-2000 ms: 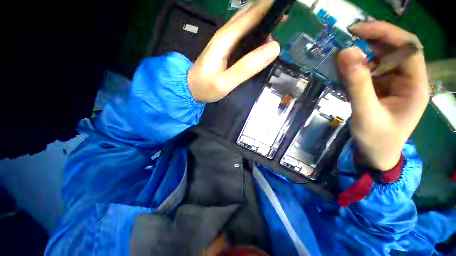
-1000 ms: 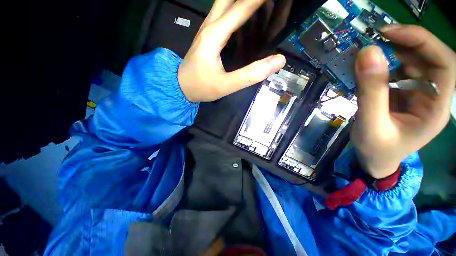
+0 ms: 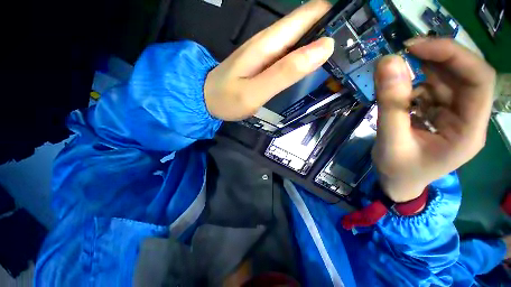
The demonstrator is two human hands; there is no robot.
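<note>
My left hand [image 3: 263, 70] holds a phone housing [image 3: 297, 101] by its side, tilted above the tray, with the silver inside facing up. My right hand [image 3: 428, 112] holds a blue mainboard [image 3: 361, 61] with grey shields between thumb and fingers, over the upper end of that housing. Whether they touch cannot be told. A thin metal tool, perhaps tweezers [image 3: 428, 124], shows at my right palm. Two more housings, a nearer one [image 3: 294, 151] and a right one [image 3: 342, 171], lie in the black tray [image 3: 196, 33].
A small white label [image 3: 213, 2] lies in a tray slot at the top edge. Beyond my right hand are a white strip [image 3: 412, 11] with blue boards and the green mat [image 3: 476, 17]. A blue sleeve and part of a hand show at the lower right.
The housing at my left hand has come down and turned, so its inside now shows. My right hand has moved left with the mainboard, bringing it over the housing's upper end.
</note>
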